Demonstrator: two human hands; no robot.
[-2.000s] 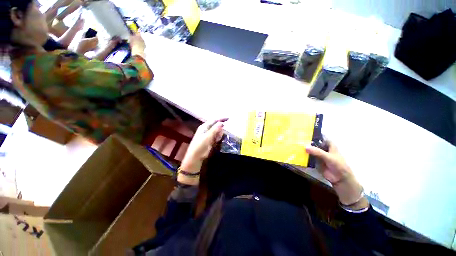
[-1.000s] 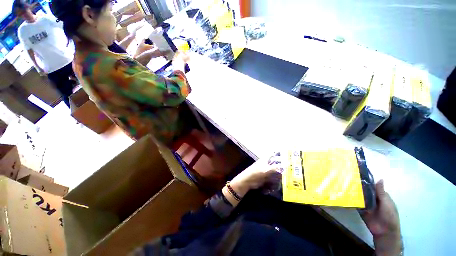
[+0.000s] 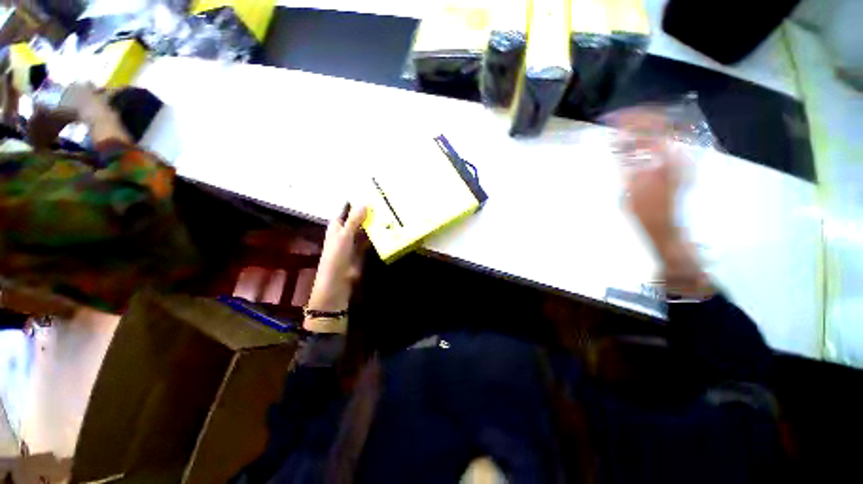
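A yellow and black sleeved box (image 3: pixel 426 198) is tilted over the near edge of the white table, its upper face washed out by glare. My left hand (image 3: pixel 343 253) grips its lower left corner. The black end of the box faces up and right. My right hand (image 3: pixel 653 165) is blurred over the table to the right of the box. A clear crumpled plastic bag (image 3: pixel 695 125) shows at its fingers, and the hand seems closed on it. The exact finger positions are hidden by blur.
Wrapped boxes (image 3: pixel 542 90) stand in a row at the back of the white table (image 3: pixel 274 132). A black bag (image 3: pixel 727 24) lies behind them. A coworker's patterned sleeve (image 3: pixel 85 213) is at the left. An open brown carton (image 3: pixel 170 378) stands at lower left.
The plastic has come off the box and is now at my right hand, which has moved away to the right. My left hand now holds the box alone, turned at an angle.
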